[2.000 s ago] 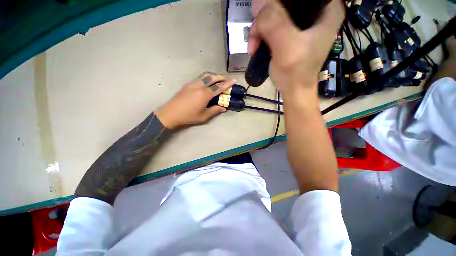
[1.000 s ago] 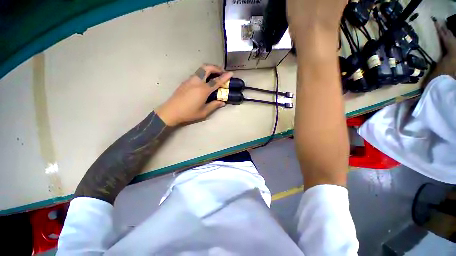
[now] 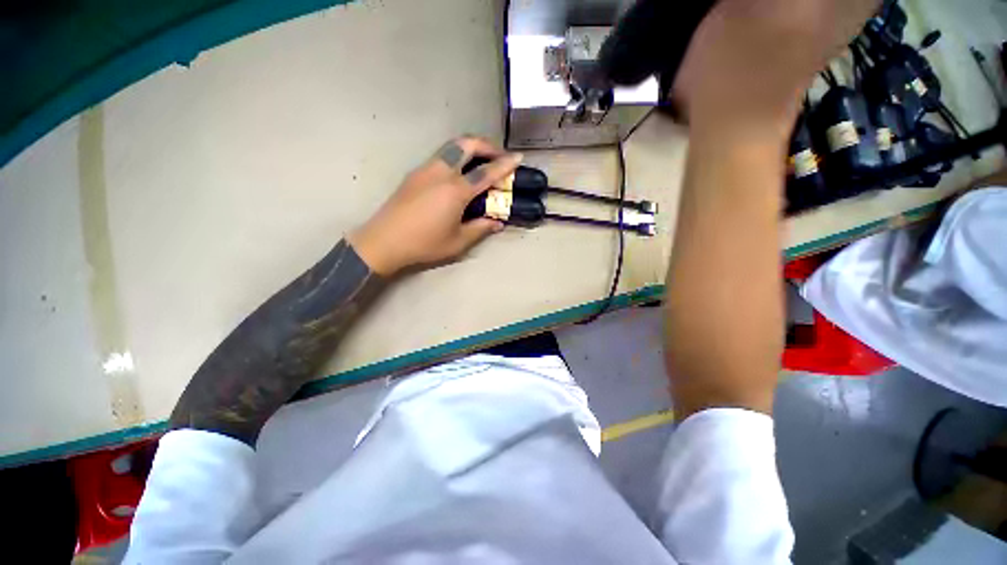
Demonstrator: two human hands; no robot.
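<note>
Two small black corded devices [image 3: 528, 196] with cream labels lie side by side on the bench. Their short cables run right and end in plugs with metallic tips [image 3: 643, 219]. My left hand [image 3: 436, 210] grips the devices' left ends from above. My right hand [image 3: 762, 66], blurred near the top edge, holds the thick black electric screwdriver [image 3: 654, 42] beside the screw feeder [image 3: 583, 121]. The feeder is a silver-grey box with a small metal pickup mechanism in front. The driver's bit is hard to make out, and no screw can be told on it.
A pile of black devices [image 3: 856, 138] with cables lies right of my right arm. A thick black cord crosses it. A thin black cord [image 3: 622, 259] runs from the feeder to the bench's green edge [image 3: 442, 351]. Another person's white sleeve [image 3: 961, 287] and red stools show nearby.
My right hand with the screwdriver has moved from above the devices up and right to the feeder. The cable plugs have come into view. My left hand stays on the devices.
</note>
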